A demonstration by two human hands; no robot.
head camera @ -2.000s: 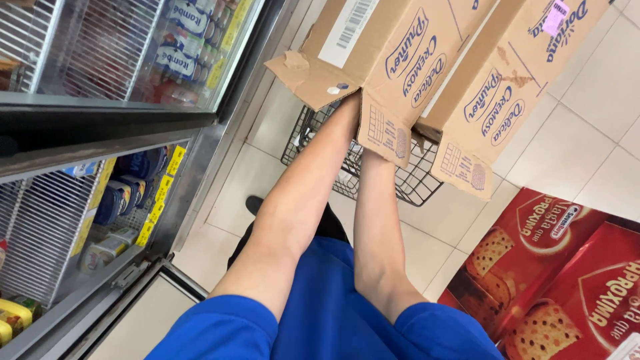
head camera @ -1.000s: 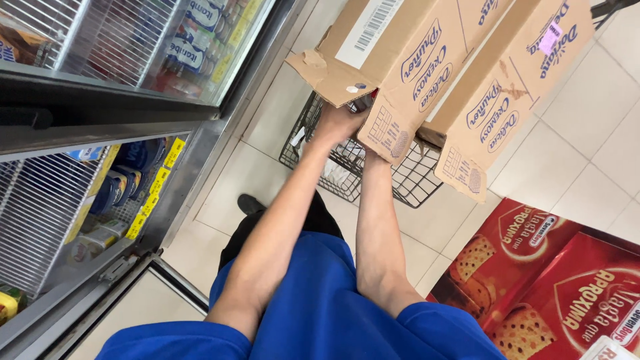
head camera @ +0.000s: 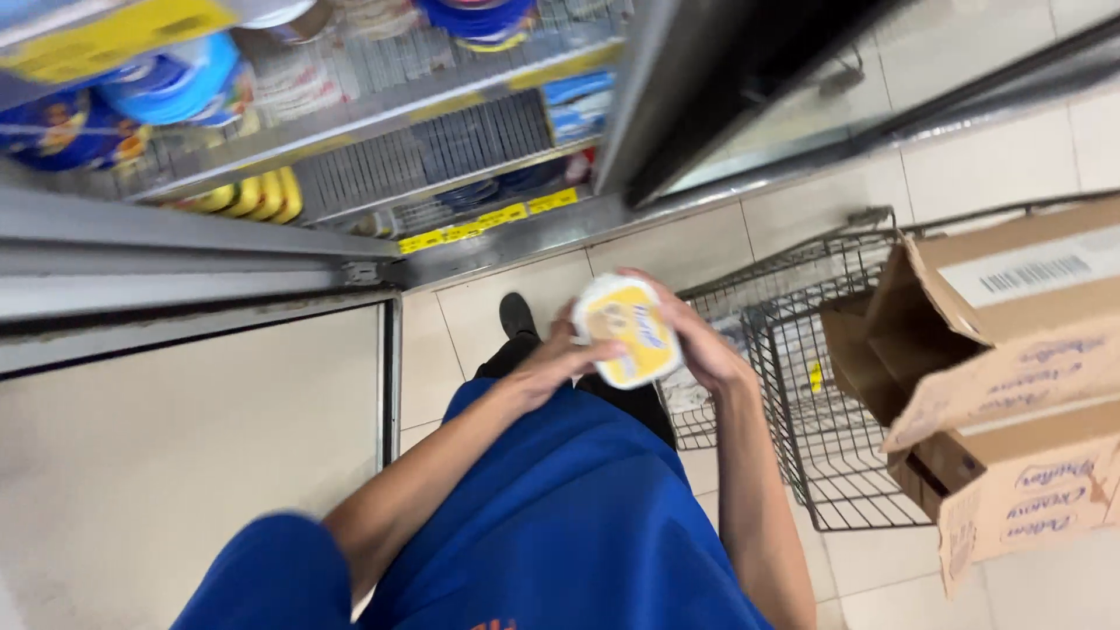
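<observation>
Both my hands hold a white plastic tub with a yellow printed lid in front of my body; it may be more than one tub, the blur hides this. My left hand grips its left side, the thumb lying over the lid. Around the right side and far edge is my right hand. To the right, an open cardboard box lies on its side on a wire shopping cart, its flaps spread toward me. A second cardboard box lies beside it.
An upright refrigerated cabinet stands ahead with wire shelves, blue tubs, yellow packs and yellow price strips. Its glass door stands open at my left. Another door frame is at the upper right. My shoe is on the tiled floor.
My hands have come away from the opening of the cardboard box and now hold the yellow-lidded tub before my body. The view has turned strongly toward the cabinet.
</observation>
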